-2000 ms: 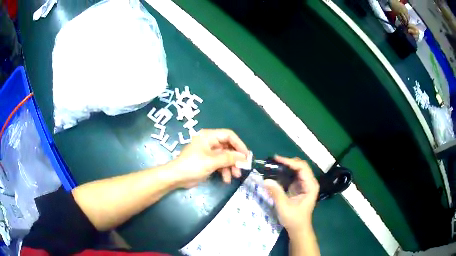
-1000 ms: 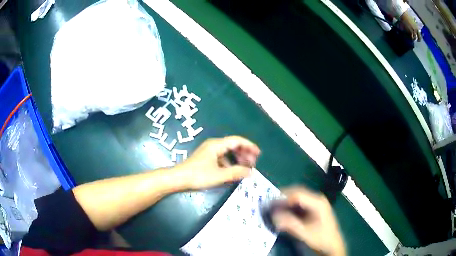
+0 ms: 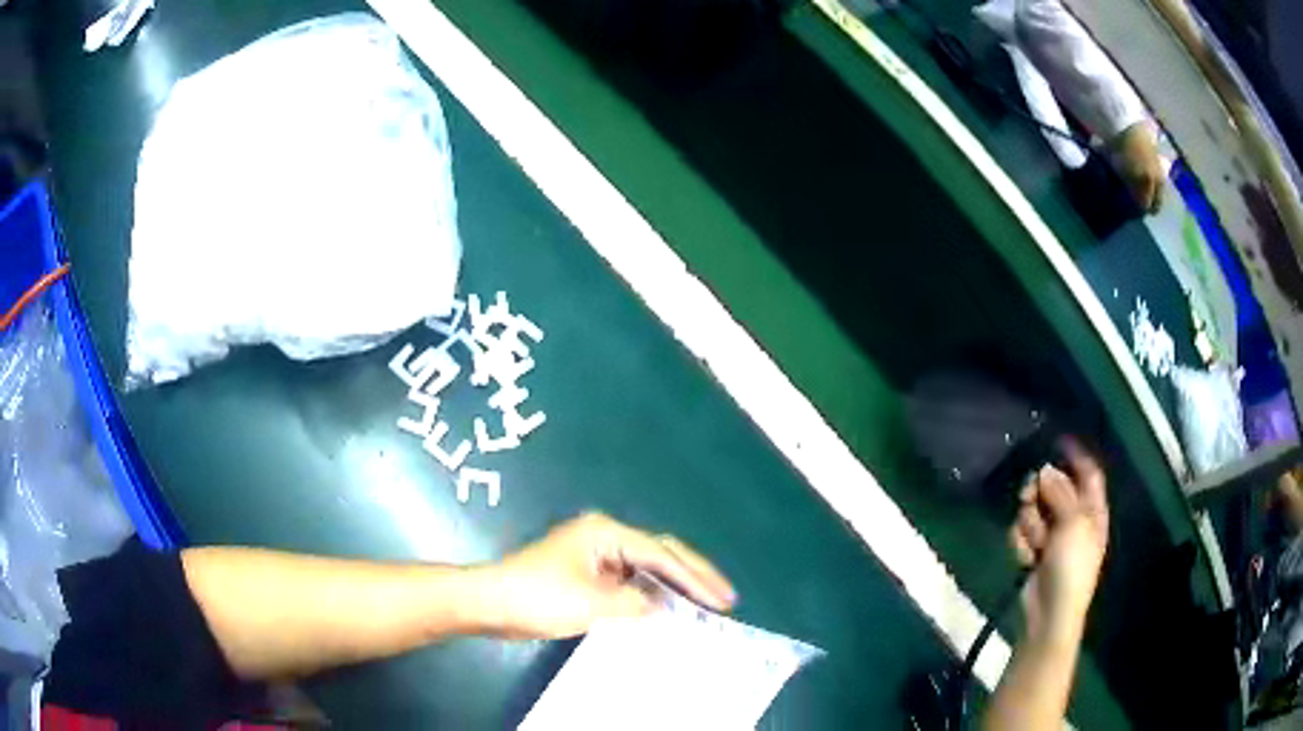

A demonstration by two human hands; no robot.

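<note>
My left hand (image 3: 607, 578) is at the upper edge of a white sheet (image 3: 665, 678), its fingers closed on that edge. The sheet's right corner sticks out past my fingers. My right hand (image 3: 1065, 536) is out over the green conveyor belt, fingers closed around part of a black cord (image 3: 983, 646), which hangs down towards the white rail. Just beyond my right fingers is a blurred dark housing (image 3: 979, 424) with small bright dots; whether my hand touches it I cannot tell.
White plug pin protectors (image 3: 479, 374) lie loose beside a large clear bag filled with white (image 3: 300, 200). A blue bin (image 3: 107, 414) stands at the left edge. A white rail (image 3: 686, 307) borders the belt (image 3: 629, 157). Across it are a person's hand (image 3: 1143, 164) and another white pile (image 3: 1150, 337).
My right hand has moved from the sheet out over the belt. My left hand has come down onto the sheet's top edge. The sheet's printed face is now mostly out of sight. The view has shifted.
</note>
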